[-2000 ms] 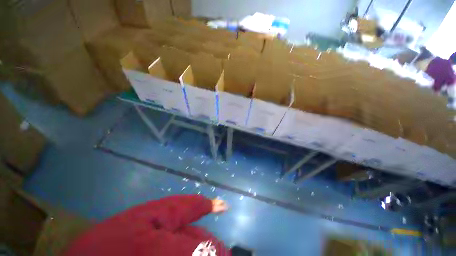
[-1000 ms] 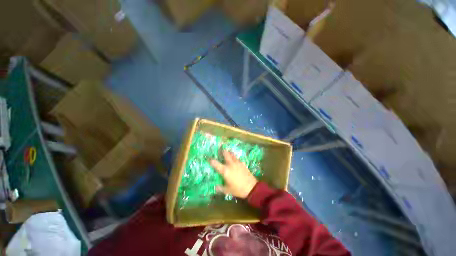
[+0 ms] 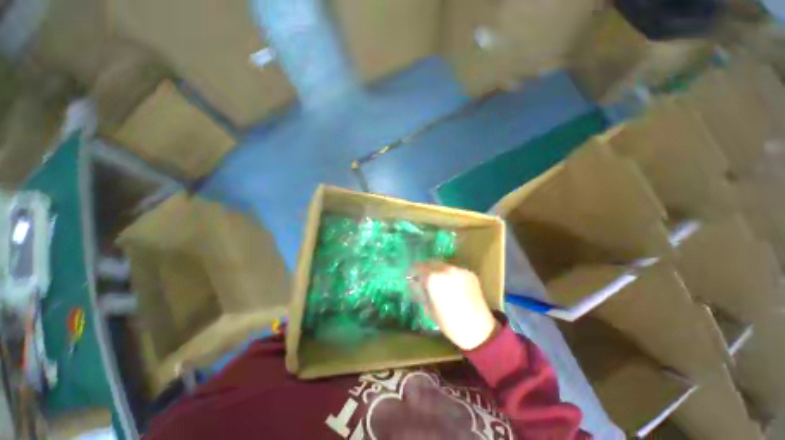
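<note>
An open brown parts box point(image 3: 396, 354) is against the front of my body. Many small clear bags with green pieces point(image 3: 361, 275) lie inside it. My right hand point(image 3: 458, 302) reaches into the box from the right, with its fingertips down among the green bags; blur hides whether it grips any. My left hand is not in view; the left sleeve runs down behind the box's left side.
Open cartons point(image 3: 602, 292) with brown insides stand on the right, beside a green table end point(image 3: 525, 163). A green bench point(image 3: 64, 258) with orange-yellow scissors point(image 3: 76, 323) is on the left. A large open carton point(image 3: 207, 284) stands between bench and box. Blue floor shows ahead.
The carton rows are now nearer on the right and show their insides. My right hand has moved right and lower within the box. The box stays at my body.
</note>
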